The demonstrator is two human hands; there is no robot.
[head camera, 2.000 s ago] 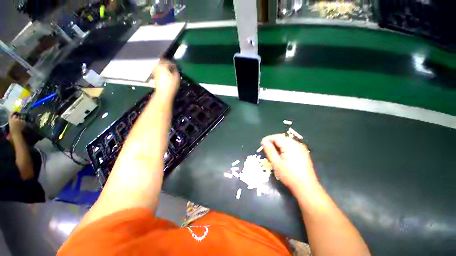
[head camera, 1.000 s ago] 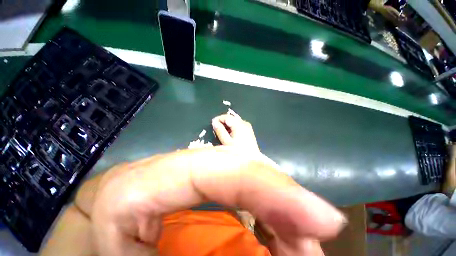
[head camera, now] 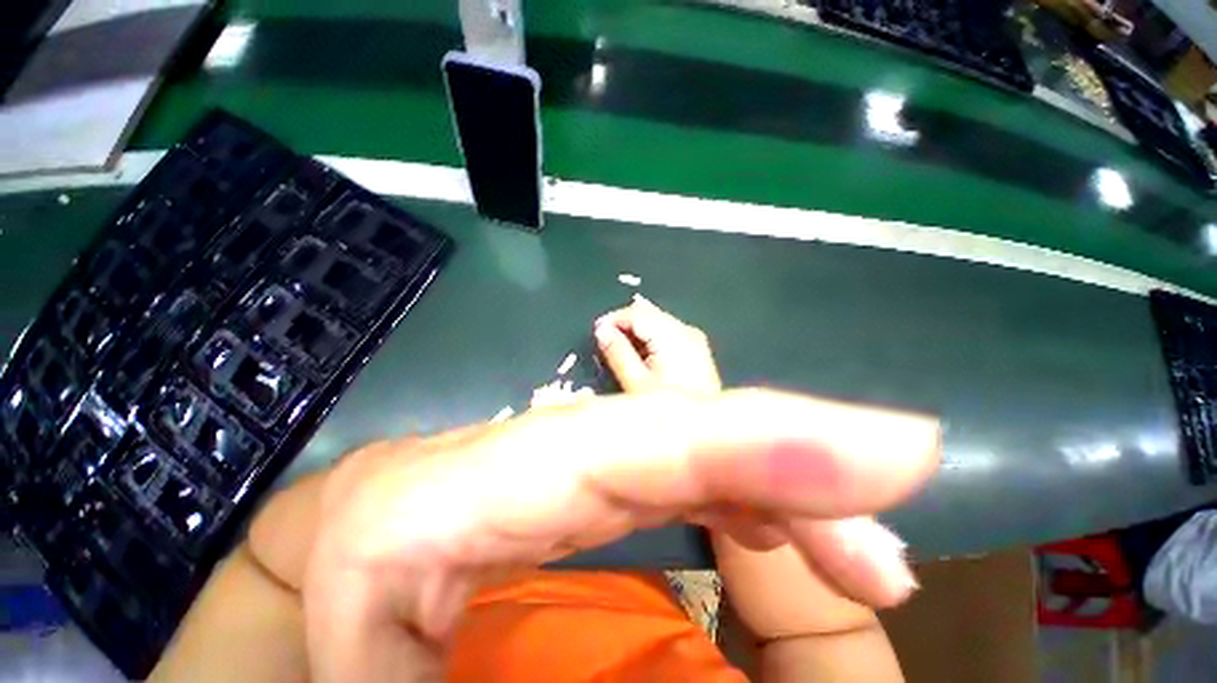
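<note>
My left hand [head camera: 534, 500] is very large and close to the camera, fingers pointing right; whether it holds anything is hidden. My right hand [head camera: 667, 354] is beyond it, low over the dark green surface, fingers curled with tips close together; I cannot tell if they grip anything. Part of the pale strip pile [head camera: 558, 395] shows just left of my right hand; my left hand hides the rest. A separate pale strip [head camera: 630, 280] lies beyond my right hand. The glossy black blister tray [head camera: 287, 300] with rows of pockets lies at the left.
A phone [head camera: 501, 147] stands upright on a grey arm at the white edge strip [head camera: 747, 220]. The green conveyor [head camera: 721, 107] runs beyond. Another black tray [head camera: 1185, 374] is at the right edge. A red crate [head camera: 1084, 576] and a person's sleeve [head camera: 1188, 567] are lower right.
The view has turned right. My left hand has come from over the tray to close before the camera. My right hand stays near the pale strips.
</note>
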